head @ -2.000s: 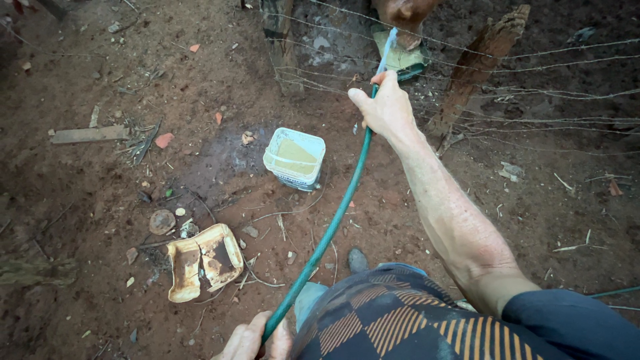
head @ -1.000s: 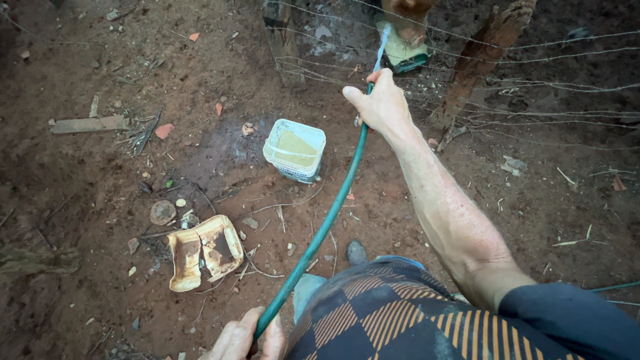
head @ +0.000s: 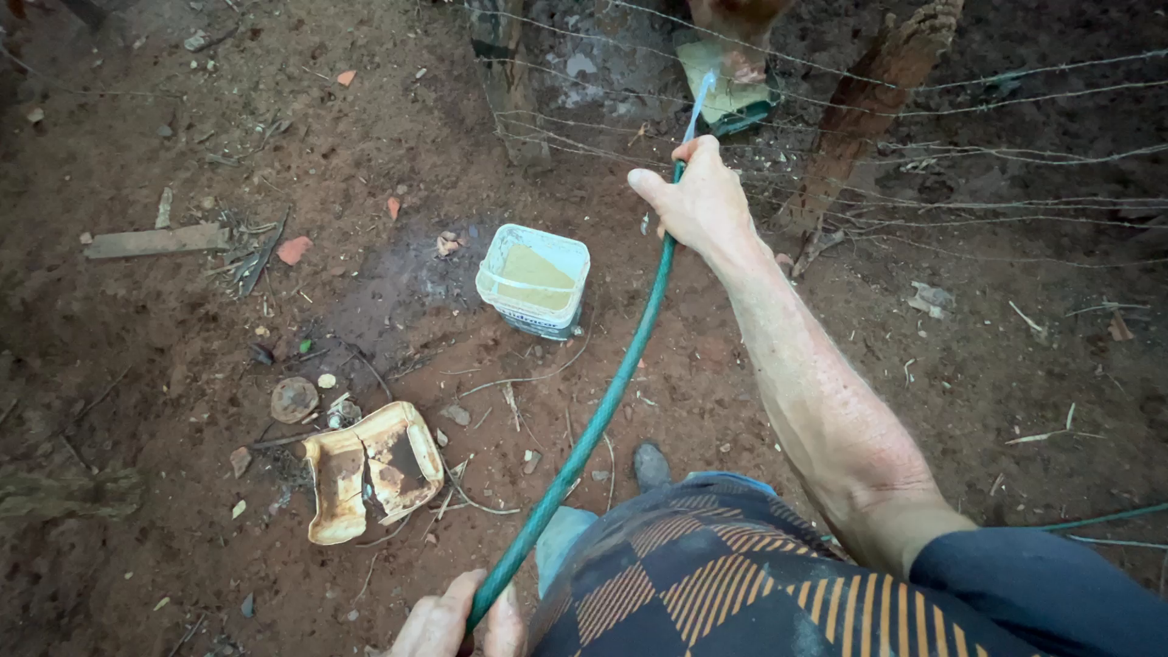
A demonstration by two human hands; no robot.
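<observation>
A green garden hose runs up from the bottom edge toward the fence. My right hand grips it near its outlet, thumb held off to the left. Water streams from the outlet toward a green container beyond the wire, where the reddish-brown muzzle of an animal is lowered. My left hand holds the hose lower down, partly cut off by the bottom edge. Left of the hose stands a white plastic bucket with yellowish contents and a handle across its top.
Barbed wire crosses the upper right between wooden posts. A broken, dirty plastic container lies on the soil at lower left. A wooden board, sticks and stones are scattered about. My boot shows below the bucket. Thin green tubing lies far right.
My left hand moved slightly left between the first and second frames, then back right with its part of the hose. My right hand keeps its grip, and water is running in all frames.
</observation>
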